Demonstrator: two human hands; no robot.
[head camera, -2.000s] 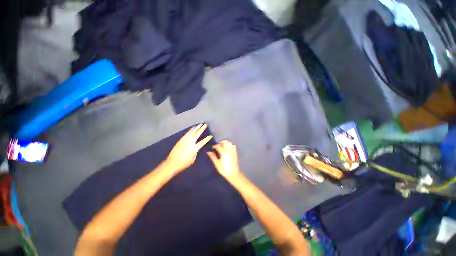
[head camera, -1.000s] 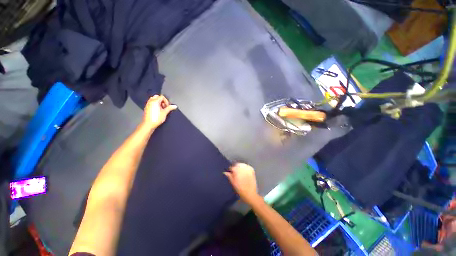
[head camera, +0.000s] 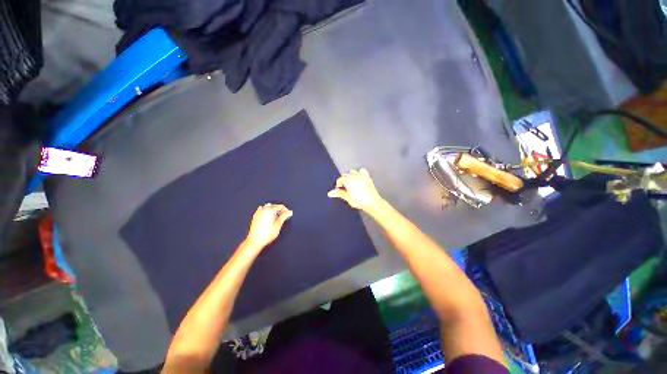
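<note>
A navy garment piece lies flat on the grey ironing table. My left hand is over the middle of the cloth with its fingers bent together; I cannot tell whether it pinches the cloth. My right hand is at the cloth's right edge, thumb and fingers close together; its grip on the edge is unclear. The steam iron, silver with a tan handle, lies at the table's right side, away from both hands.
A crumpled navy heap is at the far edge, beside a blue case. A phone lies at far left. A printed white card is beside the iron. A navy stack is low at right, above blue crates.
My left hand has left the cloth's far corner and moved over its middle. My right hand has moved up along the right edge. The cloth lies flatter, and the camera view has shifted.
</note>
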